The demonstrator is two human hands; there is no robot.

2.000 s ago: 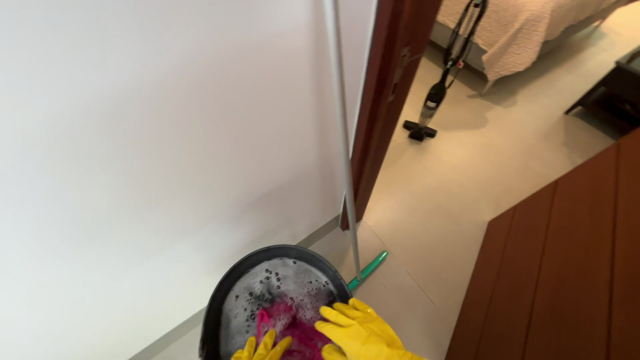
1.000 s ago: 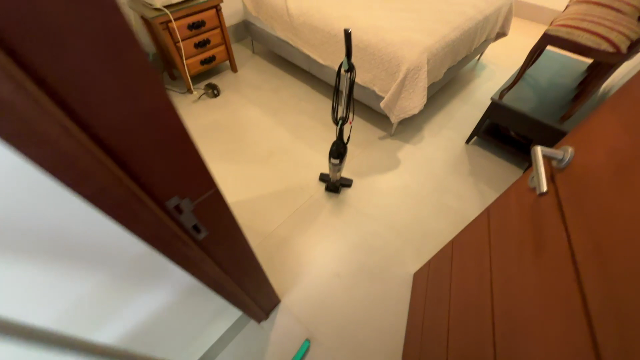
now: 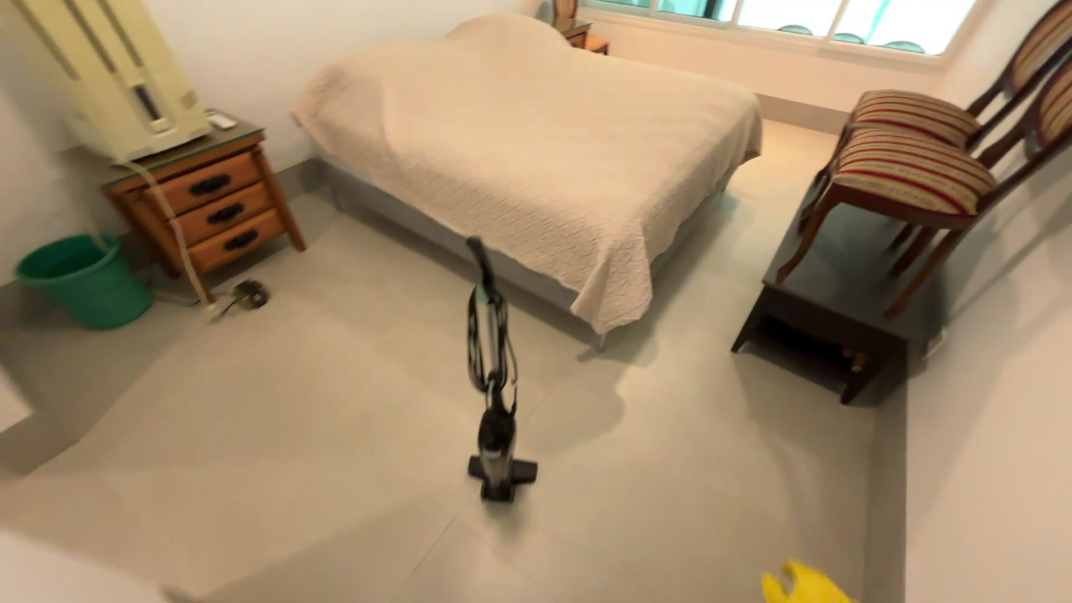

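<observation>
Part of a yellow rubber glove [image 3: 804, 582] shows at the bottom edge, right of centre; I take it for my right hand, with only blurred fingertips in view, so what it touches is hidden. My left hand is out of the picture. The thing nearest the glove is a black upright stick vacuum cleaner [image 3: 497, 435], standing on the floor up and to the left of it, its cord looped along the handle.
A bed with a quilted cover [image 3: 536, 151] stands behind the vacuum. On the left are a wooden nightstand [image 3: 222, 213] bearing a pale appliance [image 3: 126, 75], and a green bucket [image 3: 92, 285]. At right, chairs with striped seats [image 3: 917, 172] rest on a dark low table [image 3: 825, 322].
The view has swung up and moved into the bedroom. The black basin with suds and a pink cloth, where both gloved hands were two seconds ago, has left the picture, as have the door and frame.
</observation>
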